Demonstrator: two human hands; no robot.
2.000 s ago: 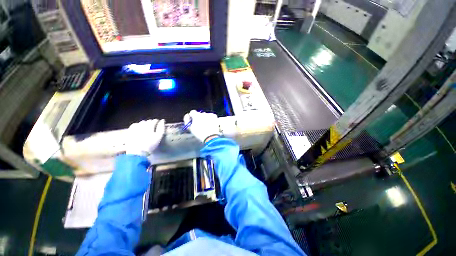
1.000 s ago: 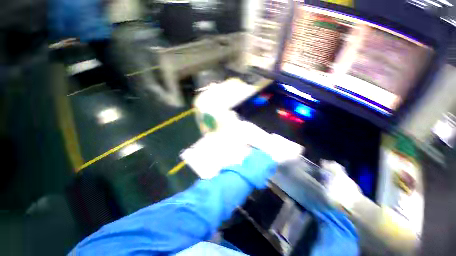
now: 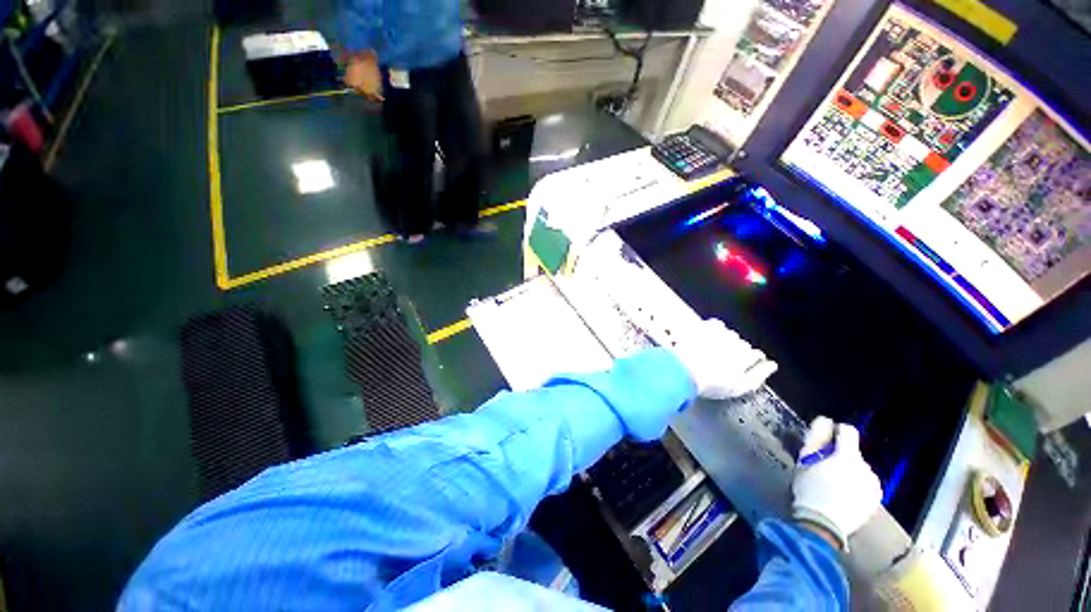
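My left hand (image 3: pixel 723 360), in a white glove, rests on the worn cream front edge (image 3: pixel 642 313) of the AOI machine, its fingers over the edge. I see nothing held in it. My right hand (image 3: pixel 836 481), also white-gloved, is further right on the same edge. It is closed around a blue marker pen (image 3: pixel 818 454), whose end shows at the fingers. Behind the edge the machine's opening (image 3: pixel 826 323) is dark, with red and blue light glowing inside. The monitor (image 3: pixel 891 120) above shows board images.
A record sheet (image 3: pixel 544 329), keyboard (image 3: pixel 634 481) and pen tray (image 3: pixel 686 521) lie below the edge. A calculator (image 3: pixel 688 154) is on the machine's left top. Black ribbed racks (image 3: pixel 239 395) stand on the floor at left, one with a circuit board (image 3: pixel 361 301). A person (image 3: pixel 419 108) stands beyond.
The view has swung left, bringing the floor racks and the person into sight. Both hands remain at the machine's front edge. Red light now glows inside the opening.
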